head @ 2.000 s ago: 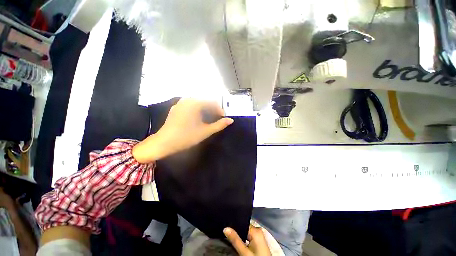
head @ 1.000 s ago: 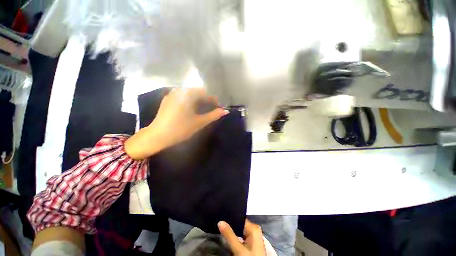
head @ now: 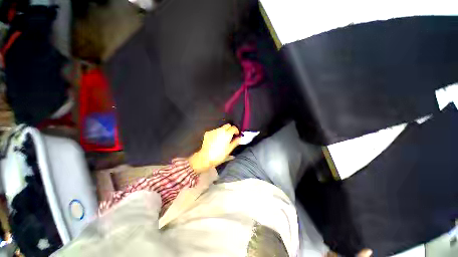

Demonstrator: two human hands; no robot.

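My left hand (head: 216, 146), in a checked sleeve, reaches over beside my lap. Its fingers curl at the lower edge of dark cloth (head: 186, 75), next to a small white piece (head: 248, 137); whether they grip anything is too blurred to tell. A pink-red cord (head: 246, 90) lies on the dark material above the hand. At the right, a black fabric panel (head: 407, 190) lies over the white table edge (head: 369, 149). Only a fingertip of my right hand (head: 365, 252) shows at the bottom edge, by that panel; the rest is cut off.
Another wide black piece (head: 366, 80) lies on the table at the upper right. A red container (head: 96, 110) with something blue in it stands left of the dark cloth. A pale rounded object with a dark patterned part (head: 73, 185) is at the lower left. My lap is below.
The view has swung left and down, away from the sewing machine. My left hand has left the panel near the needle and is now beside my lap. My right hand is almost out of view.
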